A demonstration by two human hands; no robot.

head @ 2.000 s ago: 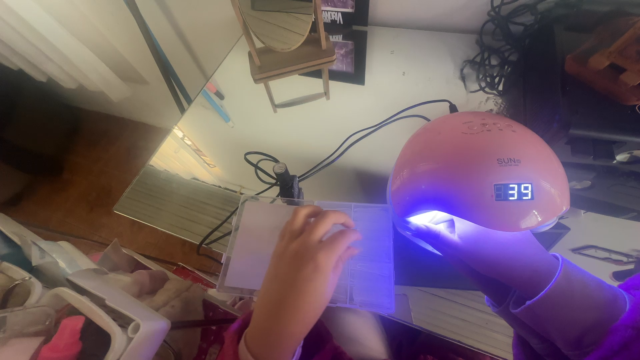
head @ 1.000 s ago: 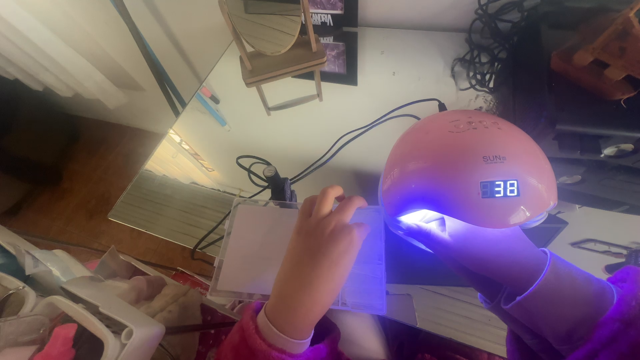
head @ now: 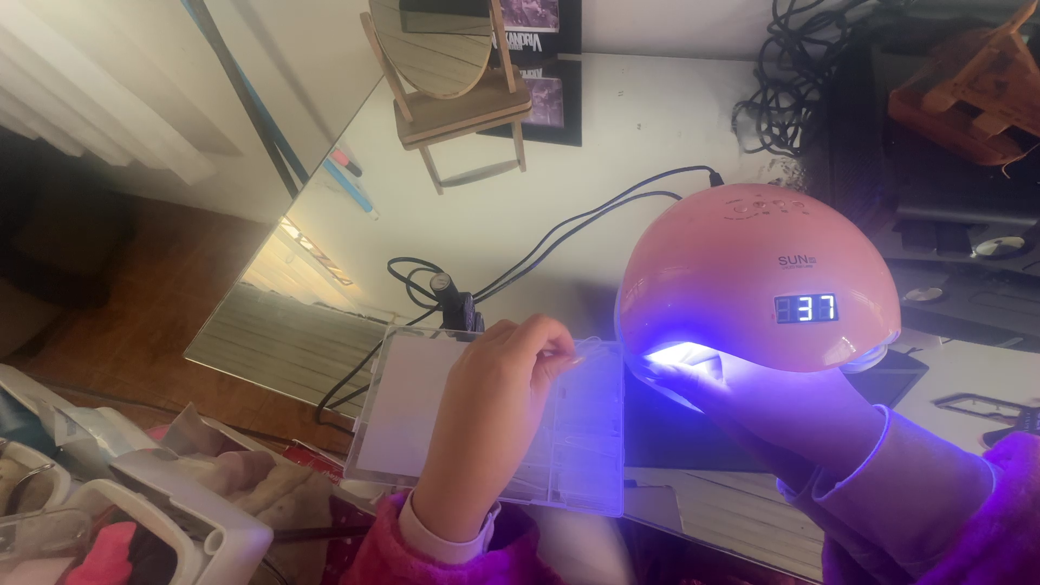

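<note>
My left hand (head: pixel 520 366) is over a clear plastic compartment box (head: pixel 406 479), its fingertips pinched together near the box's top right part. Something small and clear seems to be at the fingertips, but I cannot tell whether it is held. To the right, my right hand (head: pixel 731 390) reaches into the opening of a pink dome-shaped nail lamp (head: pixel 731 260). The lamp glows blue-violet, and its display is lit. Most of my right fingers are hidden inside or lost in the glare.
A wooden stand mirror (head: pixel 463 110) stands at the back, with black cables (head: pixel 552 236) below it. Pens (head: pixel 349 187) lie at the left. White baskets (head: pixel 179 520) of items fill the lower left. Tangled cords (head: pixel 780 106) are at the back right.
My left hand has moved up and right over the box, and its spread fingers have come together. My right hand stays in the lamp. The lamp's displayed number has gone down.
</note>
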